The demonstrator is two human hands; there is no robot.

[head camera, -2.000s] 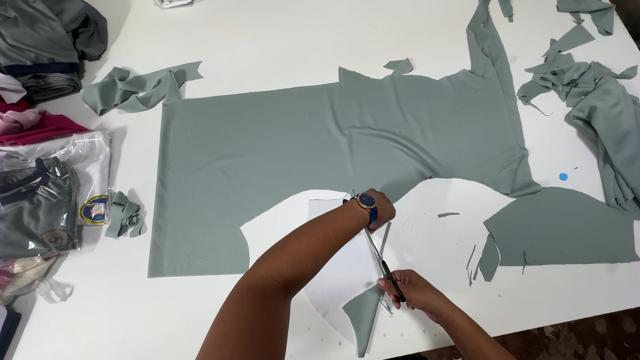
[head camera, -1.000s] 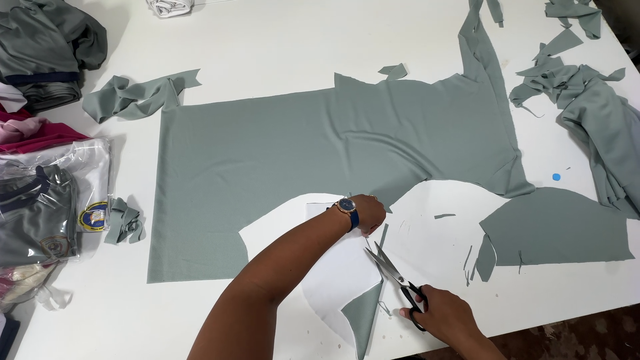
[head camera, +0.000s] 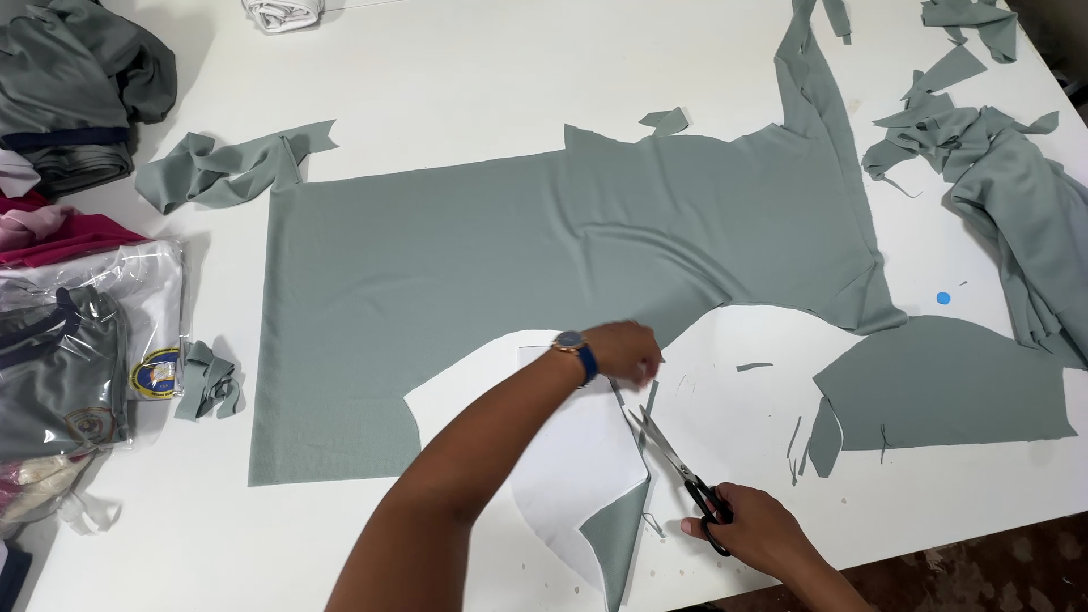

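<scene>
A large grey-green fabric sheet (head camera: pixel 476 246) lies spread over the white table. My left hand (head camera: pixel 625 353), with a blue-strapped watch at the wrist, rests at the sheet's lower edge; its fingers are curled and whatever lies under them is hidden. Below it is a white paper pattern piece (head camera: pixel 578 459) with a folded grey-green fabric corner (head camera: pixel 619 531) at its lower right edge. My right hand (head camera: pixel 752 527) grips black-handled scissors (head camera: pixel 680 463), whose blades are slightly apart and point up-left, near the paper's right edge and a thin fabric strip.
A cut fabric piece (head camera: pixel 952 387) lies at right, below heaped grey-green scraps (head camera: pixel 1003 187). More scraps (head camera: pixel 229 170) sit at upper left. Folded garments (head camera: pixel 76 85) and plastic-bagged clothes (head camera: pixel 68 365) line the left side. The table's front edge runs along the lower right.
The scissors and my right hand have moved right, away from my left hand, compared with two seconds ago. My left hand stays near the sheet's lower edge.
</scene>
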